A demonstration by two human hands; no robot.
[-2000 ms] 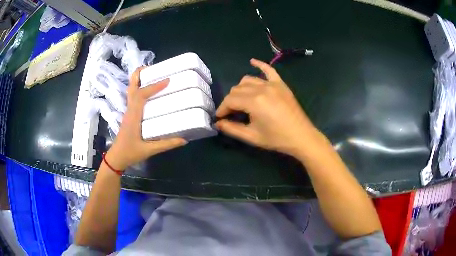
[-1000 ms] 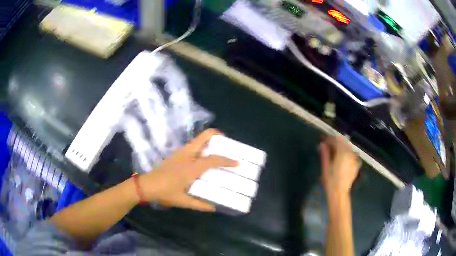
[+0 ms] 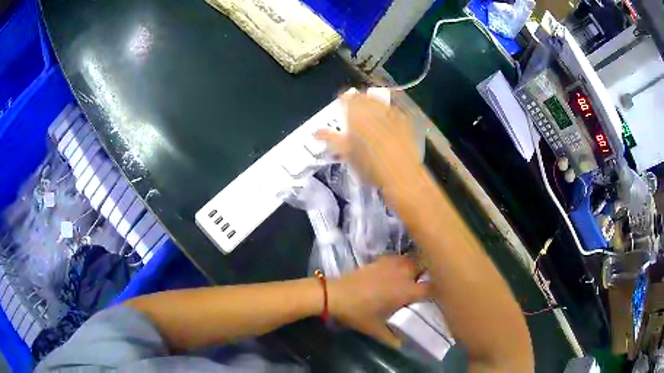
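Note:
The long power strip lies diagonally on the dark green bench, with four dark USB slots at its near end. My right hand, blurred, is over its far end at the plugs; its grip there cannot be made out. Plugs sit in the strip's middle, with bagged power cords running down from them. My left hand is on the stack of compact power strips, which is partly hidden behind my right forearm.
A yellowish worn pad lies at the far edge. A blue bin with rows of white units and bagged cords is at the left. A bench power meter with red digits stands at the right. Thin test leads lie by the bench's far edge.
My right hand has moved from the bench's far edge to the far end of the long strip. The view has swung left. My left hand stays at the stack.

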